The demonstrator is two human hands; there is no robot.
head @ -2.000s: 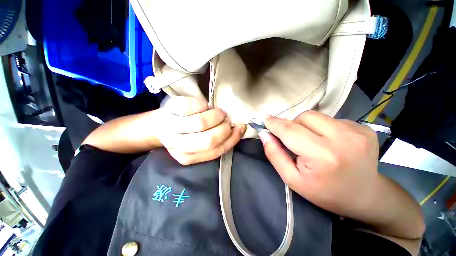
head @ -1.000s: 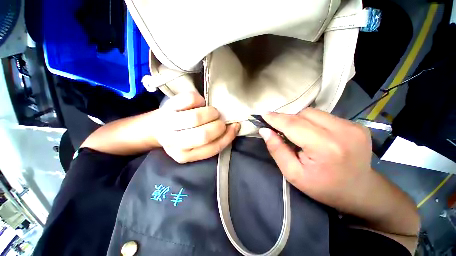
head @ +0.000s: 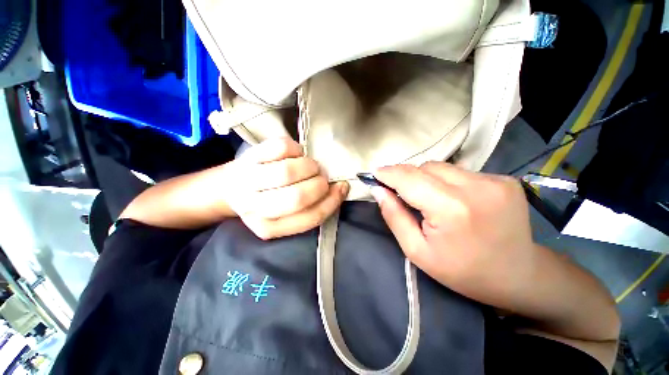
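A cream handbag (head: 352, 33) lies on my lap with its mouth open towards me, its tan lining (head: 411, 102) showing. A narrow cream handle (head: 327, 293) hangs in a loop over my apron. My left hand (head: 286, 190) pinches the near edge of the mouth, left of centre. My right hand (head: 462, 220) holds small dark thread snips (head: 367, 178) between thumb and forefinger, with the tip at the same edge, just right of my left fingertips. Most of the snips is hidden in my palm. Loose threads are too small to tell.
A blue crate (head: 132, 110) with black pieces stands at the upper left, beside part of a fan (head: 11, 29). My dark apron (head: 242, 322) has blue lettering and a brass-coloured snap. Dark material lies at the right, near a yellow floor line (head: 598, 88).
The bag has shifted slightly left and up since the earliest frame. My right hand and the snips have moved a little left, closer to my left fingertips. My left hand keeps its pinch.
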